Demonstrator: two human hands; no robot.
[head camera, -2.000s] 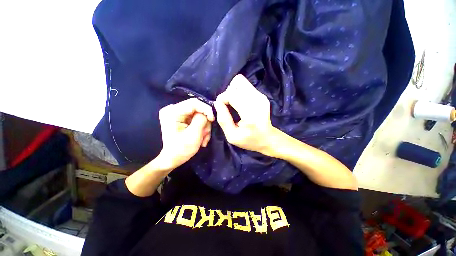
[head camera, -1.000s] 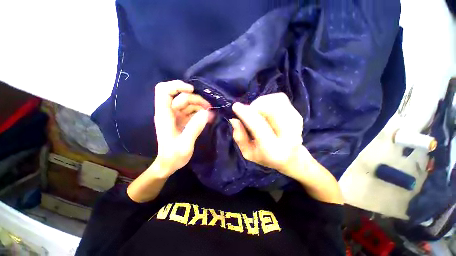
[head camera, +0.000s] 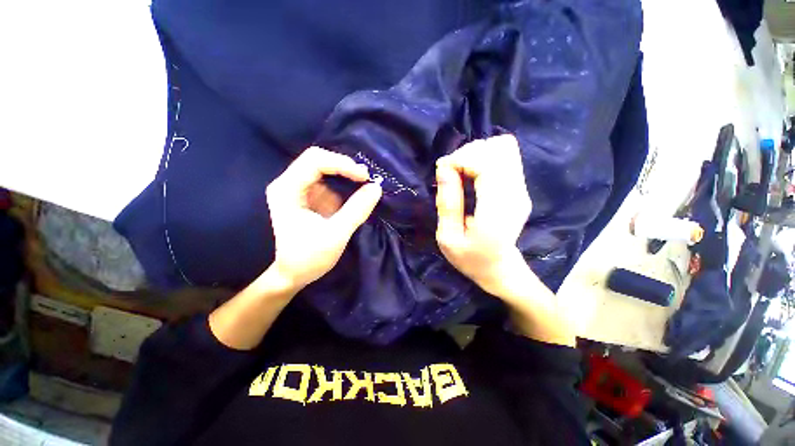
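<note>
Shiny navy-purple lining (head camera: 558, 113) with small pale motifs lies bunched in the middle, over matte navy shell fabric (head camera: 227, 113). My left hand (head camera: 318, 209) pinches the lining between thumb and index finger, beside a line of pale stitches (head camera: 392, 177). My right hand (head camera: 484, 205) is just right of it, apart from my left hand, thumb and index fingertips together. A faint reddish thing shows at its fingertips, too small to name. No needle can be made out. White basting thread (head camera: 167, 192) runs along the shell's left edge.
On the white-topped table (head camera: 601, 322) at right lie a navy thread cone (head camera: 641, 287) and a white thread cone (head camera: 667, 229). Dark cloth (head camera: 706, 296) is at the far right. A red object (head camera: 614, 386) is below the table at lower right.
My hands have moved further apart, and my right hand is slightly higher. The lining near my left hand is folded differently, showing the stitch line. The view has shifted, moving the garment left.
</note>
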